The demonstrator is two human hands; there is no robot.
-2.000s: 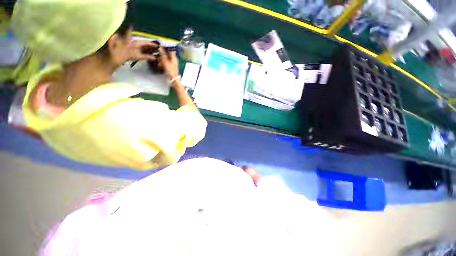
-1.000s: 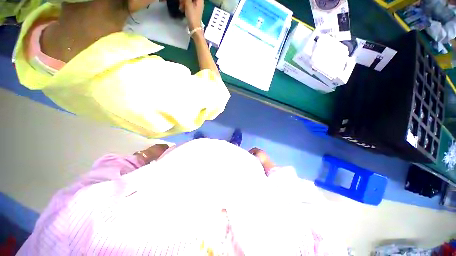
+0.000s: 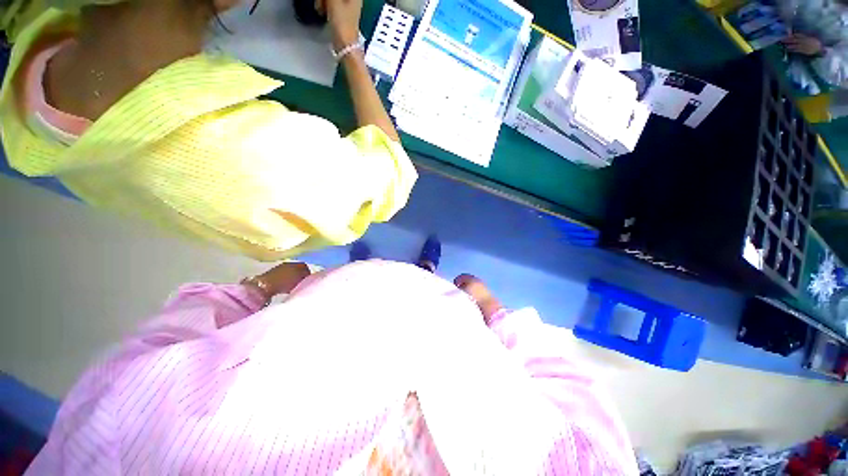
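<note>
My left hand [image 3: 284,277] hangs at the left of my body, partly hidden by my pink sleeve and clothing. My right hand [image 3: 477,294] hangs at the right, also partly covered. Neither hand's fingertips show clearly. On the bench lie an instruction sheet [image 3: 456,88] with a blue printed panel, a white block with dark slots [image 3: 389,39] left of it, and a stack of small white boxes [image 3: 600,98] right of it. A coworker's hand [image 3: 344,20] touches a small black device [image 3: 307,11], cut off by the top edge.
A coworker in yellow [image 3: 214,158] sits at the left. Black stacked trays with a pocket grid [image 3: 779,177] stand at the right of the green bench [image 3: 549,181]. A blue stool [image 3: 642,325] is on the floor. A printed leaflet [image 3: 604,33] lies behind the boxes.
Over two seconds my view has tilted down, so the bench and coworker sit higher and both my hands show. Since one second ago the view has shifted only slightly.
</note>
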